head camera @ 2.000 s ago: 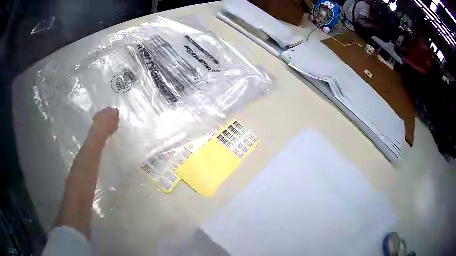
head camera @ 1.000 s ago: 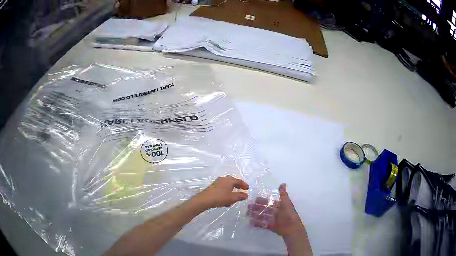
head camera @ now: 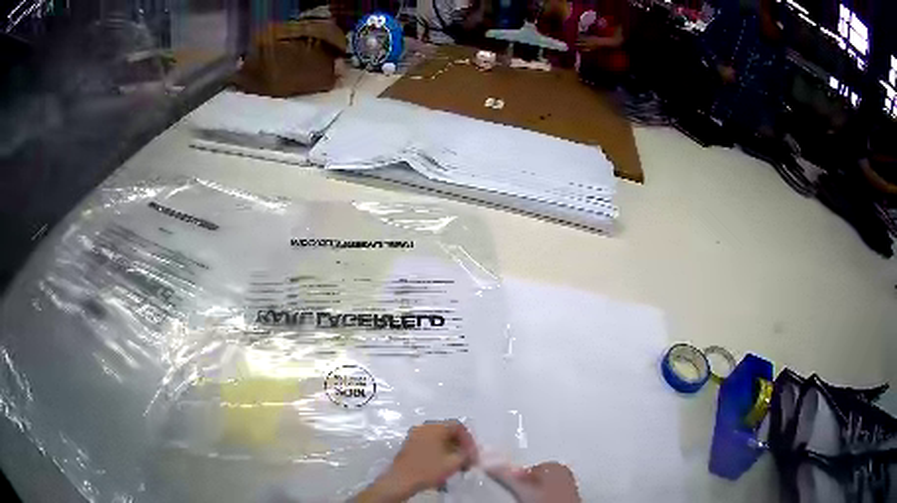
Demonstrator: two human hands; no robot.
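A large clear polybag (head camera: pixel 354 285) with black "KARL LAGERFELD" print and a round mark lies spread at left and centre. A yellow sticker backing sheet (head camera: pixel 258 408) shows through it. A white sheet (head camera: pixel 590 373) lies at the right, partly under the polybag. My left hand (head camera: pixel 428 457) pinches the polybag's near edge at the bottom centre. My right hand (head camera: pixel 546 483) is just right of it, at the same edge, its fingertips seen blurred through the film. Both are cut off by the bottom edge of the picture.
A blue-rimmed tape roll (head camera: pixel 686 367), a thinner roll (head camera: pixel 719 363) and a blue tape dispenser (head camera: pixel 740 418) stand at right, beside black bags (head camera: pixel 831 422). Stacked white sheets (head camera: pixel 472 152), brown board (head camera: pixel 551 103) and a blue fan (head camera: pixel 377 42) are behind. People are at the back.
The polybag has shifted right and towards me, over the white sheet's left part. Both hands are lower in the picture and closer together, the right one no longer spread.
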